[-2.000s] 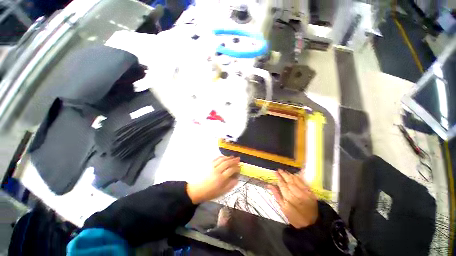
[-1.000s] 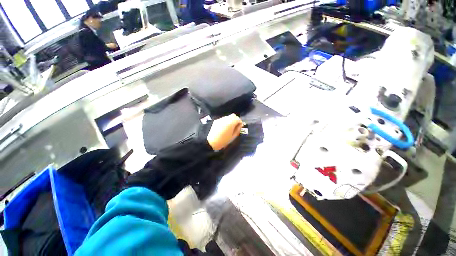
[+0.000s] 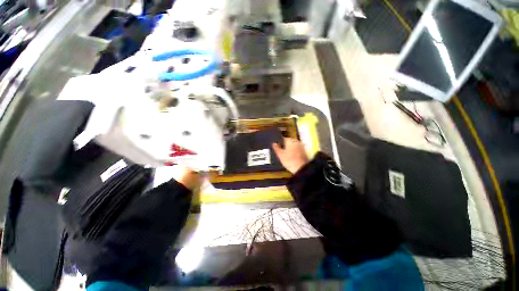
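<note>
A black fabric panel (image 3: 242, 149) with a white label (image 3: 259, 157) lies inside the orange-yellow clamp frame (image 3: 250, 177), under the white machine head (image 3: 165, 133). My right hand (image 3: 292, 155) rests on the panel's right edge and the frame's right side, thumb and fingers apart. My left hand (image 3: 189, 177) is at the frame's front left corner, just below the machine head. It is small and blurred, with its fingertips hidden. Yellow strips (image 3: 244, 196) run along the frame's front and right sides.
Fanned black fabric with a white label (image 3: 114, 170) lies at left, beside thick folded dark fabric (image 3: 42, 133). A black stack (image 3: 429, 196) with a label lies at right. Loose threads (image 3: 273, 224) are in front. Dark-red-handled snips (image 3: 408, 112) and a control screen (image 3: 449, 48) are at right.
The view has swung back right from the left stacks. My left hand has moved from those stacks to the clamp frame. My right hand now shows on the panel. A labelled panel now lies in the frame.
</note>
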